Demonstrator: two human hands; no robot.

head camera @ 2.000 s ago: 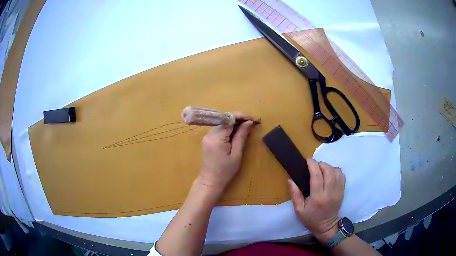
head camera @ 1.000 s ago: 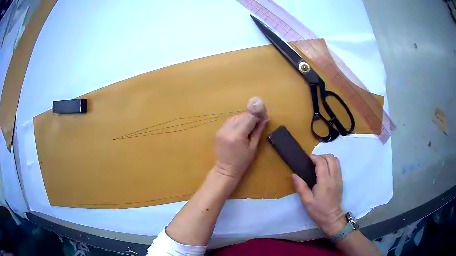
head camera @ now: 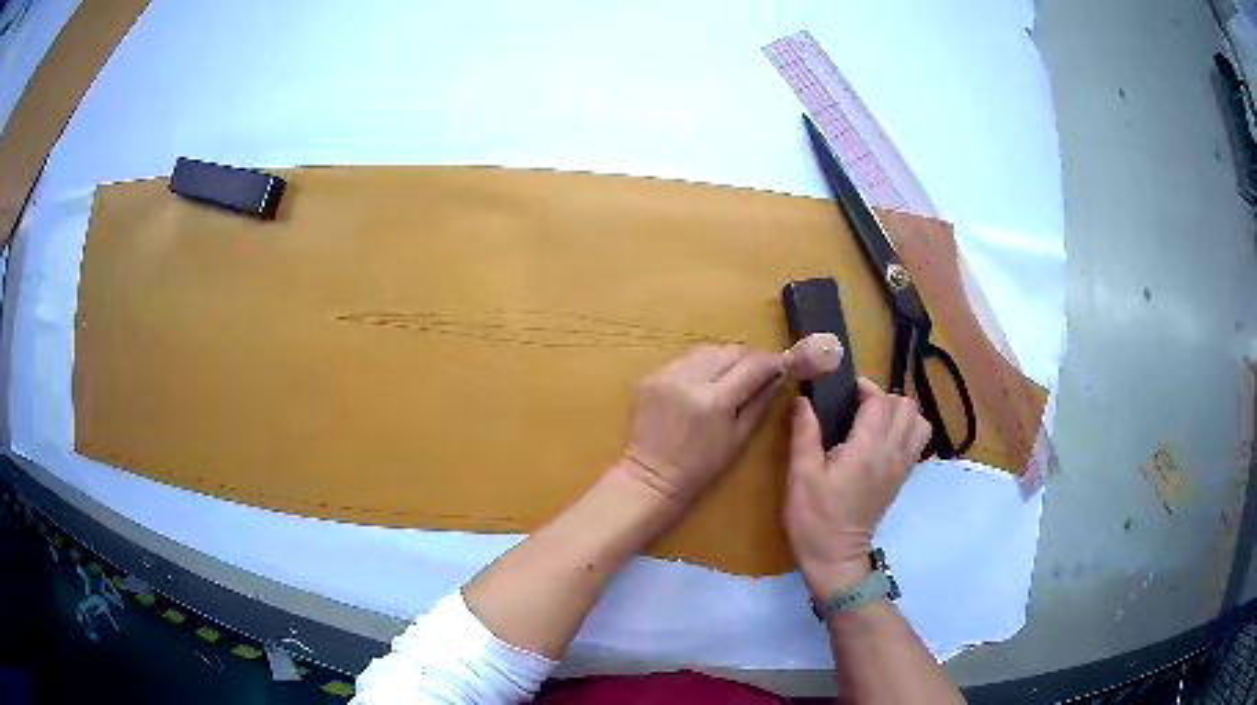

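The brown card pattern piece lies on white fabric, with thin dart lines along its middle. My left hand grips the awl, seen nearly end-on from its pale handle; its tip is hidden. My right hand holds the near end of a black bar weight that rests on the pattern. The awl handle overlaps the weight in view; I cannot tell whether they touch.
Black shears lie across the pattern's right part, beside and partly over the clear pink-gridded ruler. A second black weight sits at the pattern's upper left. A brown strip lies far left. A small tan label is on the grey table.
The view has turned and shifted. Over the pattern, my left hand and the awl have moved right, closer to the weight in my right hand. The awl handle was tilted left and is now nearly end-on.
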